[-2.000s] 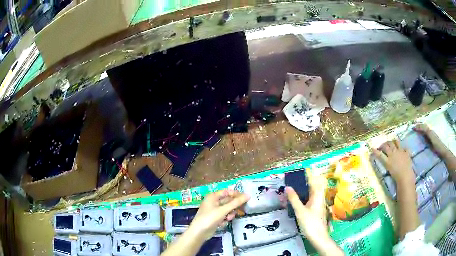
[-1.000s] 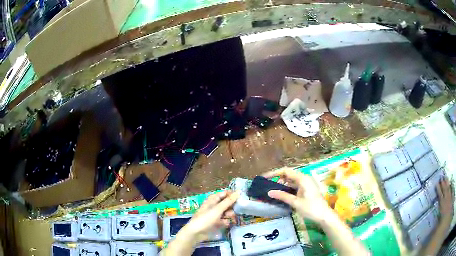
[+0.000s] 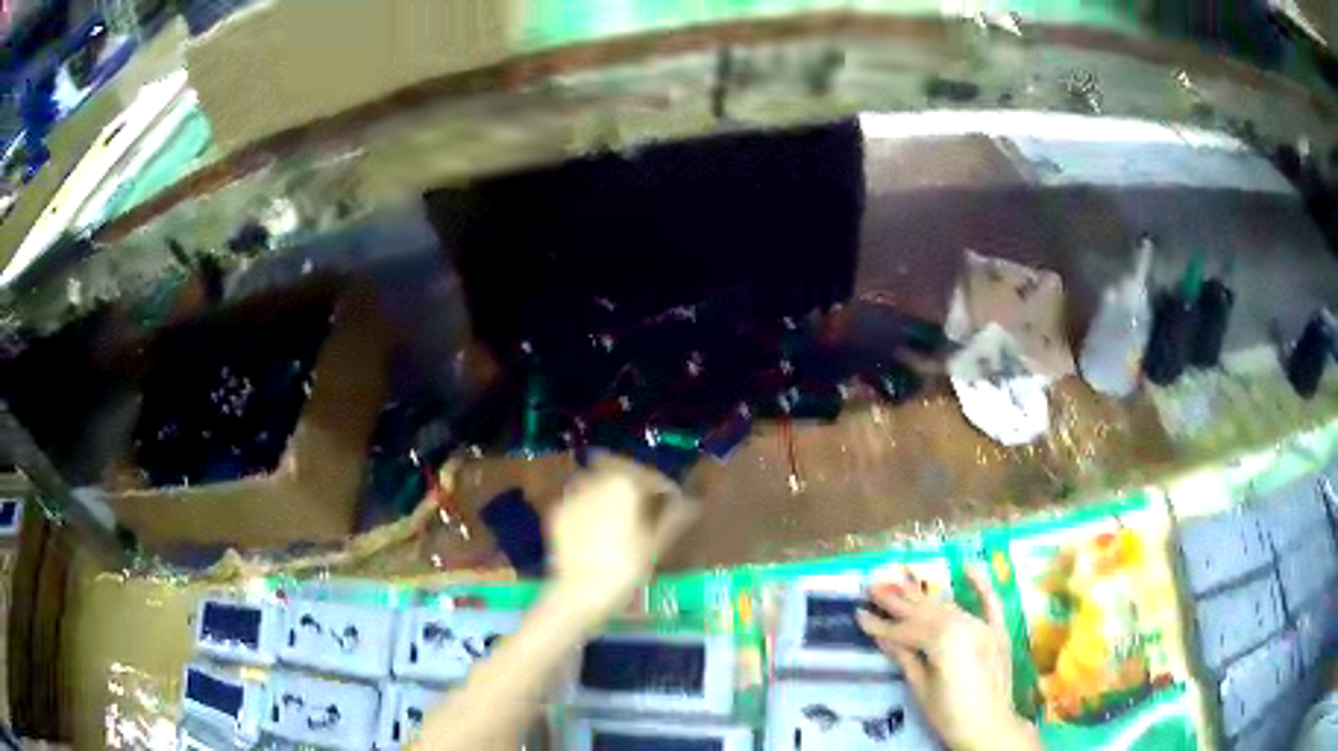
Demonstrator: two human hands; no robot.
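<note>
My left hand is blurred over the near edge of the loose dark panels; whether its fingers grip one is not clear. My right hand has its fingers spread, with fingertips on the right end of a dark solar panel lying in the recess of a grey housing. Below it, another housing shows black squiggles and no panel. Two housings to the left hold dark panels. Further left are rows of housings, some with squiggles, some with panels.
A brown box of panels stands at left. A tangle of panels and red wires lies before a black sheet. Stained paper, a clear bottle and dark bottles stand behind right. Grey housings lie at far right.
The panel from my right hand now lies in the housing, which is down in the row. My left hand has left the housing and moved up-left to the loose panels. The view has shifted left.
</note>
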